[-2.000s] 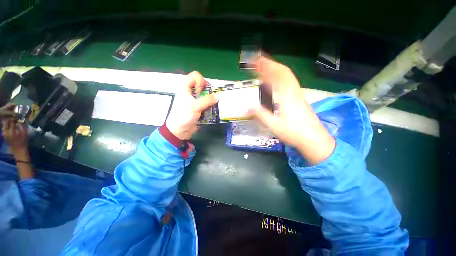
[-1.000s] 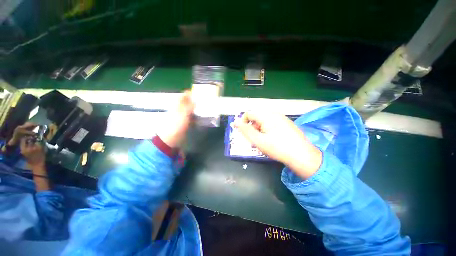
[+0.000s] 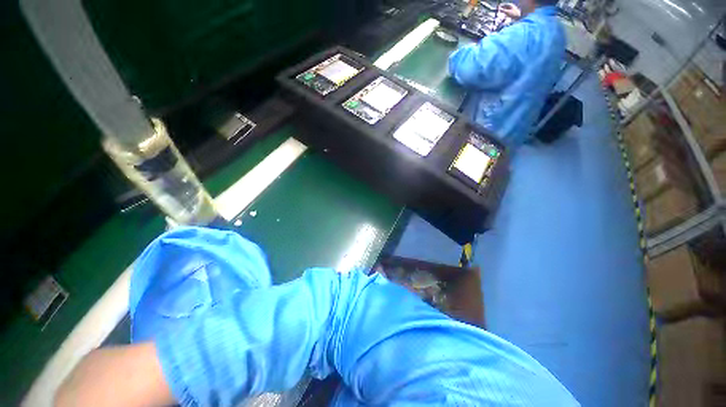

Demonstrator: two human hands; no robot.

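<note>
My right hand (image 3: 119, 380) is at the lower left edge, blurred and cut off. Only the wrist and back part show, and its fingers are hidden, so I cannot tell what it holds. My left hand is out of the picture. A crumpled light blue cap (image 3: 195, 266) lies on the bench just above my right sleeve. A long black rack tray (image 3: 374, 163) stands across the bench at upper centre. It holds several open phones in a row, one of them a phone with a pale battery (image 3: 426, 128). The parts tray is not in view.
A tape-wrapped grey post (image 3: 171, 179) rises behind the cap. Phones, one at the lower left (image 3: 47, 299), lie on the belt behind the white strip (image 3: 267, 171). An open brown box (image 3: 458, 286) is below the bench edge. A blue-smocked person (image 3: 517, 63) works beyond the rack.
The view has swung far to the right. The left hand, the phone it held and the blue parts tray have left the picture. The black rack and the floor have come into view.
</note>
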